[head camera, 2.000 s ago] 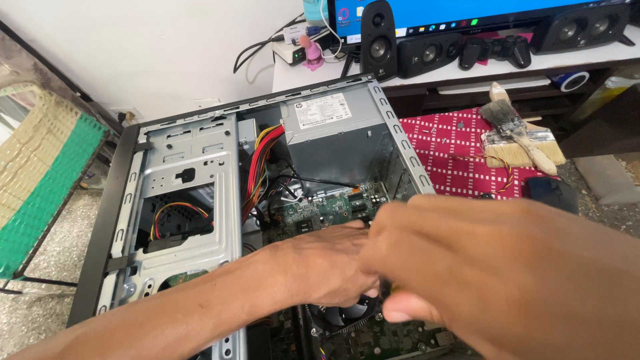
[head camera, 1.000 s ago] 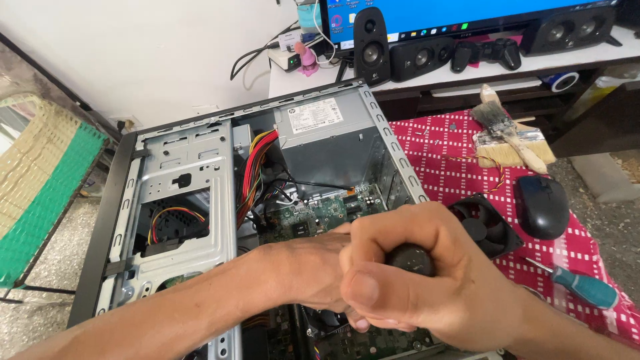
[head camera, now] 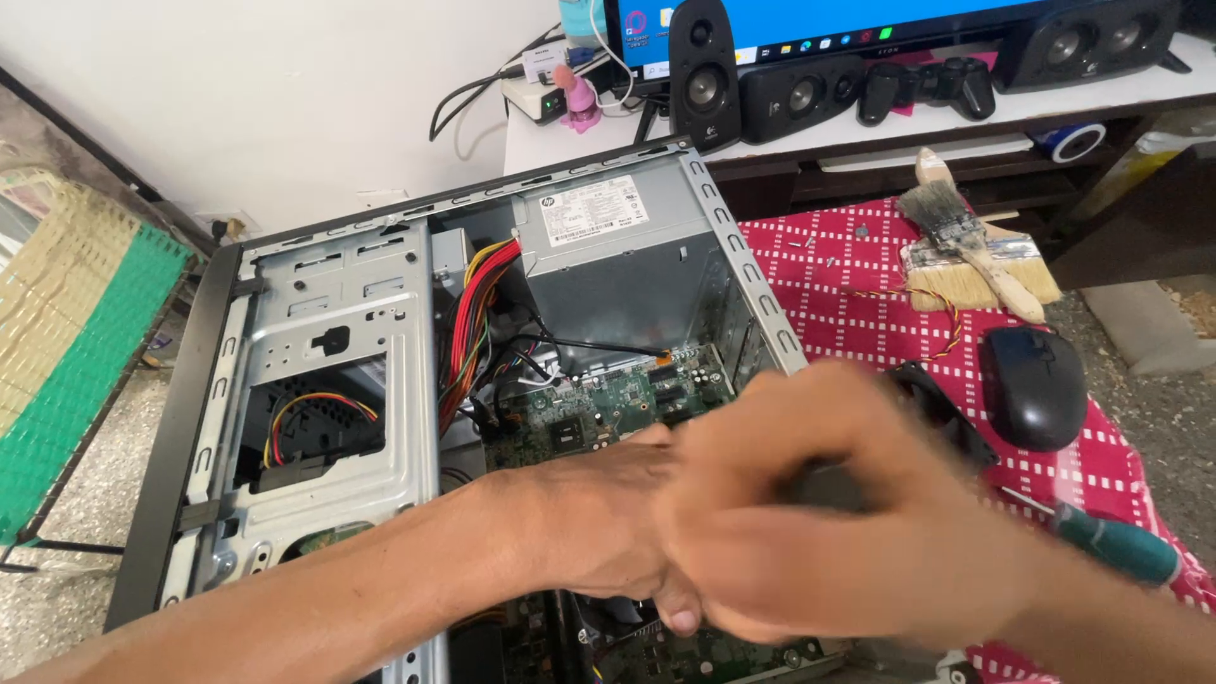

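An opened desktop computer case (head camera: 204,380) lies on its side, its metal drive cage at the left and the power supply (head camera: 608,237) at the far end. Over the green motherboard (head camera: 627,399) reaches my left hand (head camera: 608,513), fingers down beside the CPU cooler fan (head camera: 613,613); what its fingertips touch is hidden. My right hand (head camera: 817,513), blurred, is closed around a dark round-ended handle (head camera: 826,484), just right of and above the left hand. The lower end of that tool is hidden behind the hands.
On the red patterned cloth (head camera: 817,275) at the right lie paint brushes (head camera: 969,247), a black mouse (head camera: 1034,388), a loose black fan (head camera: 936,408) and a teal-handled screwdriver (head camera: 1116,541). Speakers (head camera: 703,85), a game controller (head camera: 926,90) and a monitor (head camera: 807,28) stand behind. A woven chair (head camera: 85,361) is at the left.
My right hand has turned and shifted around the dark handle, and blurs now. The left hand stays low over the motherboard near the cooler fan.
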